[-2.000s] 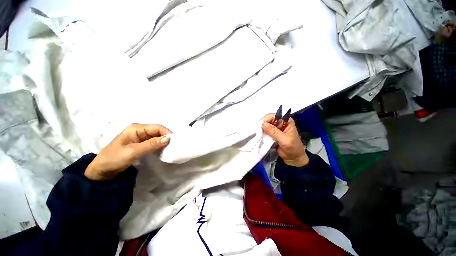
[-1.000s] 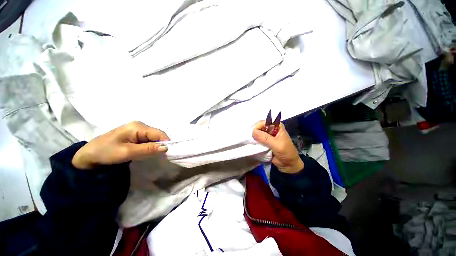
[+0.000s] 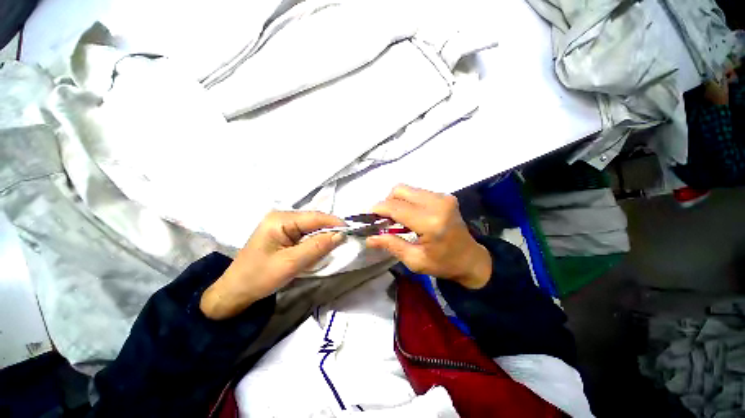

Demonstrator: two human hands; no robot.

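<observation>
A large off-white garment lies over the white table and hangs toward my lap, with glare over its middle. My left hand pinches a folded edge of the garment between thumb and fingers. My right hand is shut on dark-bladed thread snips with a red grip. The blades point left and lie at the edge beside my left fingertips. Whether they touch a thread is too small to tell.
More pale garments hang over the table's far right corner. Below the table edge are a blue crate and a green crate holding grey cloth. Grey cloth is piled at the lower right. A person's red shoe shows at the right.
My hands have come together from a stretched hold on the edge. The snips have turned from pointing up to pointing left, at my left fingertips.
</observation>
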